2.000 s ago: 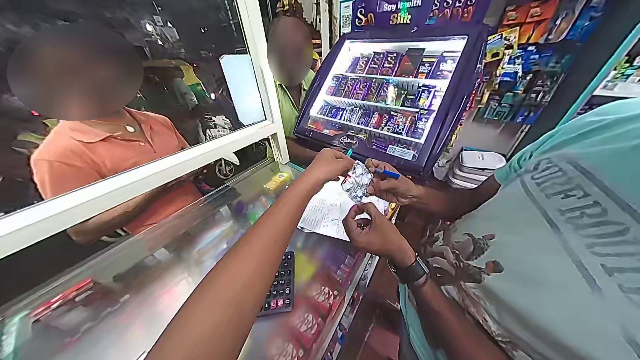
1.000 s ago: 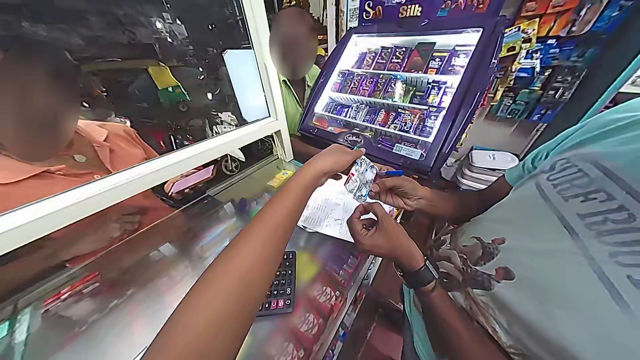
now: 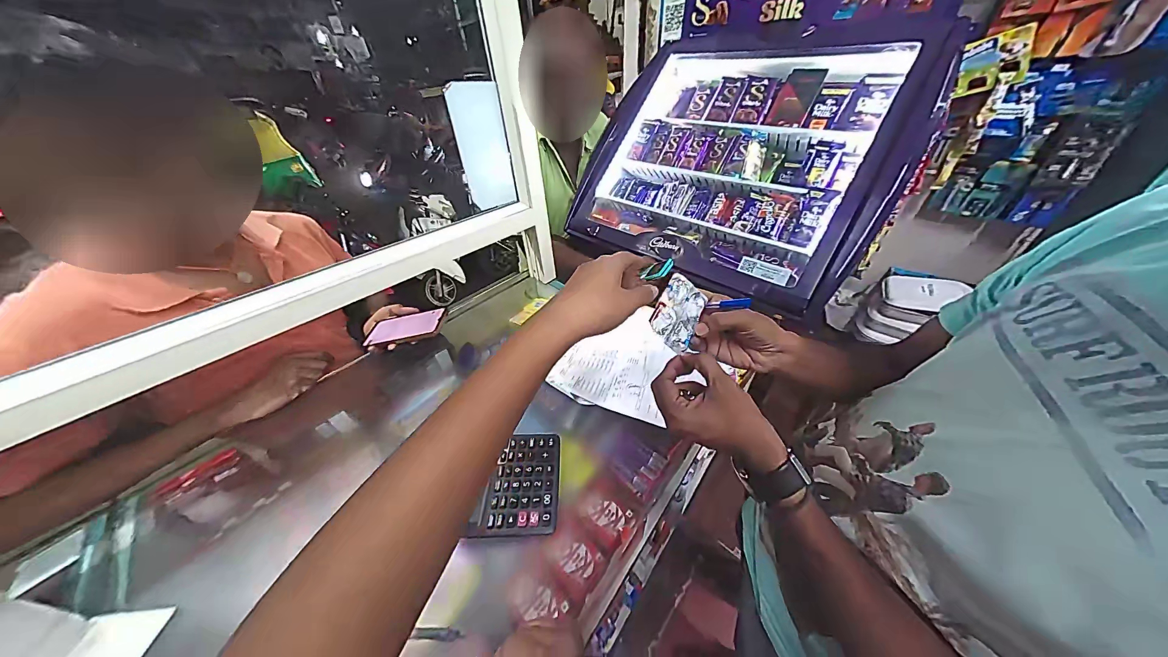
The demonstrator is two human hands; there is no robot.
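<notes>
My left hand (image 3: 607,294) reaches across the counter, its fingers closed on a small teal object (image 3: 658,269), perhaps a tool's handle. Just right of it is a silver blister strip (image 3: 678,313), gripped by a co-worker's hand (image 3: 744,342) that also has a blue pen (image 3: 730,304). The co-worker's other hand (image 3: 712,401), with a black watch at the wrist, is pinched just below the strip. Printed papers (image 3: 611,370) lie beneath. A black calculator (image 3: 522,484) rests on the counter beside my forearm. What seems to be my right hand (image 3: 540,639) shows only partly at the bottom edge.
A lit chocolate display case (image 3: 748,146) stands beyond the hands. The glass counter (image 3: 319,538) holds packets under its top. A white window frame (image 3: 274,310) runs along the left, with a person behind it holding a phone (image 3: 406,327). The co-worker's body fills the right.
The silver strip, crumpled-looking two seconds ago, now shows its broad face. The phone of the person at the window has come into view. My left hand remains beside the strip.
</notes>
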